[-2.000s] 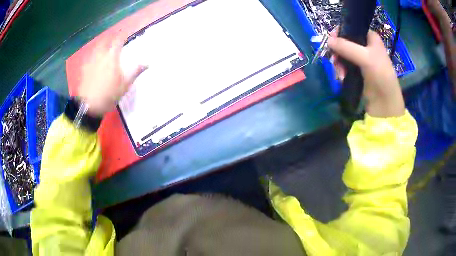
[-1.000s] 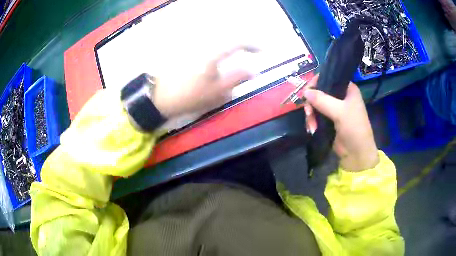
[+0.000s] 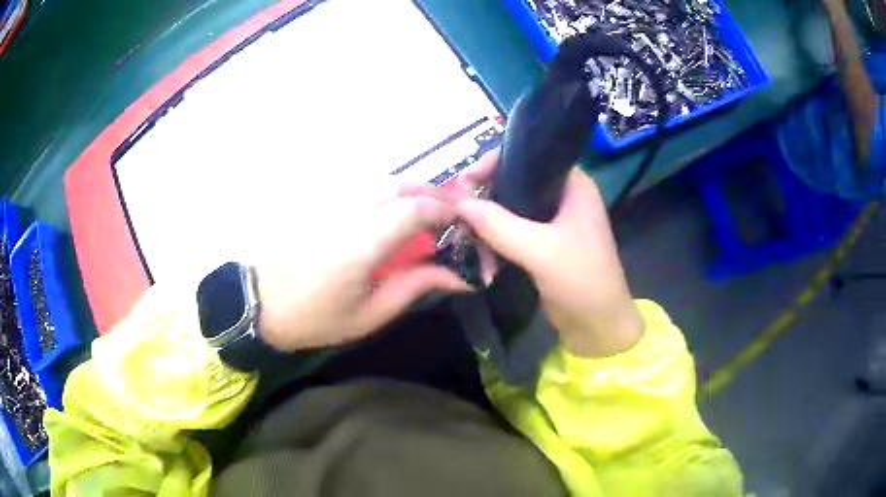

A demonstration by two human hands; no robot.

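Observation:
My right hand [image 3: 573, 257] is closed around the thick black electric screwdriver [image 3: 544, 146]. Small silver and black hinge brackets [image 3: 455, 243] show at its fingertips. My left hand [image 3: 335, 281], with a smartwatch [image 3: 226, 303] at the wrist, reaches to the same brackets. Its fingers are at them, but whether it grips one cannot be told. The display panel [image 3: 282, 146] lies white face up on the red board [image 3: 92, 209]. The hands and screwdriver hide its near right corner. The screwdriver bit is not clearly seen.
A blue bin of silver-black parts [image 3: 743, 63] stands at upper right, partly behind the screwdriver and its cord. At the left edge are a narrow blue screw bin [image 3: 60, 311] and another parts bin [image 3: 19, 379]. Another person's arm [image 3: 853, 82] shows at upper right, above a blue frame [image 3: 748, 243].
My left hand has moved from over the panel to the right hand's fingertips. My right hand has brought the screwdriver and brackets in from the parts bin. The view has shifted to the right.

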